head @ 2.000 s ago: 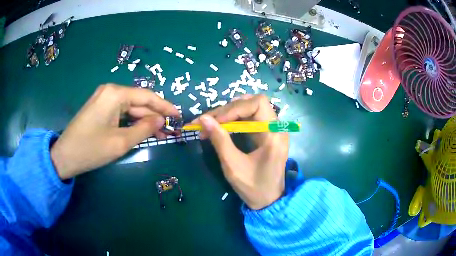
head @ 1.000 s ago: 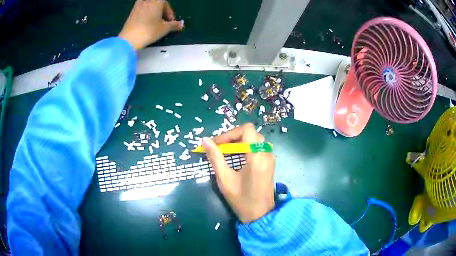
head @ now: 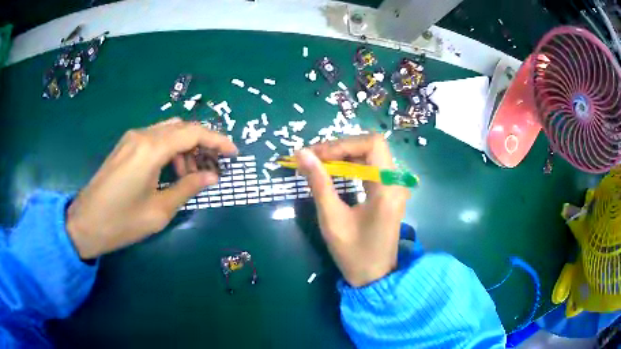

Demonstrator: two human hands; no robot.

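Observation:
My left hand point(head: 146, 178) holds a small dark circuit board point(head: 207, 161) between thumb and fingers; the board is blurred and partly hidden by the fingers. My right hand point(head: 361, 204) is closed on a slim yellow tool point(head: 347, 170) with a green end. Its tip points left, over the white pieces, apart from the board. White rectangular pieces lie in tight rows point(head: 238, 187) below and between the hands. Loose white pieces point(head: 255, 129) are scattered above the rows. A single circuit board with dark leads point(head: 236, 262) lies nearest me.
Board piles lie at upper left point(head: 76, 78) and upper centre-right point(head: 408, 75). A white paper sheet point(head: 463, 105), a pink fan point(head: 512, 133), a yellow fan point(head: 602, 238) and a blue cord point(head: 538, 283) are at right. A white rail point(head: 272, 17) runs along the back.
My left hand has come back from beyond the rail to the rows and now holds a board. The right hand still holds the yellow tool. The camera view has shifted.

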